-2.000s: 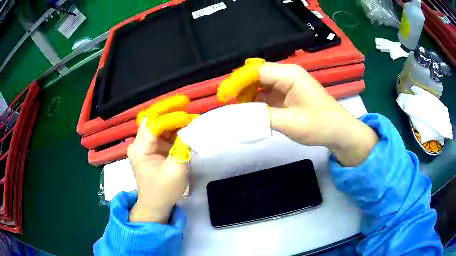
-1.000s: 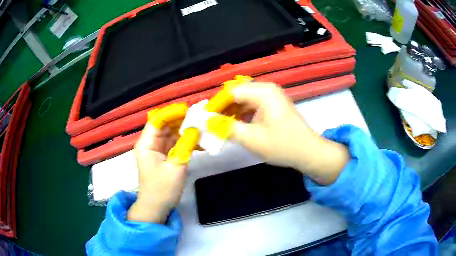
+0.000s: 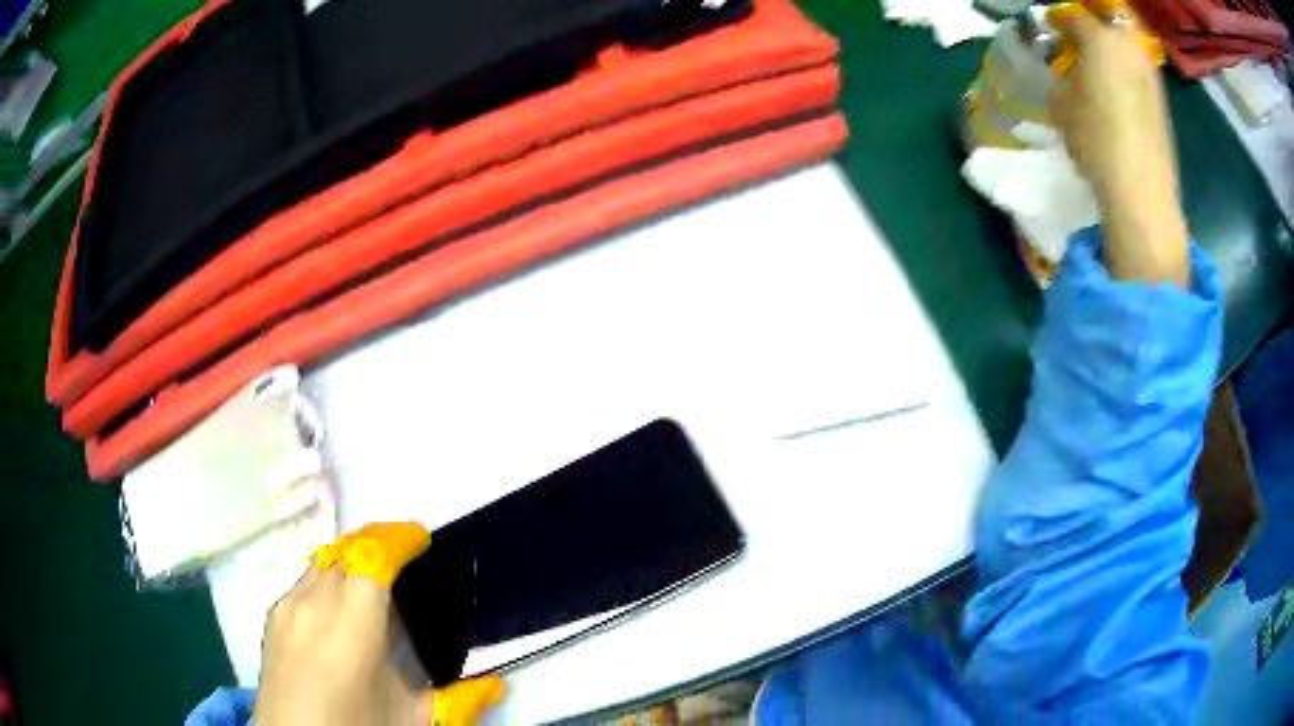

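A glossy black smartphone point(image 3: 596, 532) lies face up on the white work mat point(image 3: 837, 312). My left hand point(image 3: 341, 638), with yellow finger cots, grips its left end, fingers at the top edge and a cot at the bottom edge. My right hand point(image 3: 1114, 121) is stretched out to the upper right, over the top of a solvent dispenser bottle point(image 3: 1005, 92). Its fingertips are partly cut off by the picture's top edge, and what they hold cannot be told. White wipes point(image 3: 1036, 192) lie just below that bottle.
Stacked red foam trays point(image 3: 568, 170) with a black tray point(image 3: 213, 156) on top stand behind the mat. A clear bag with a whitish pack point(image 3: 213, 496) lies at the left. More red trays point(image 3: 1206, 29) are at the top right. A brown cardboard box point(image 3: 1228, 496) is below the bench edge.
Both hands have parted. My left hand has moved down and taken hold of the phone's left end. My right hand has moved up and right to the bottle. The view has shifted right and down.
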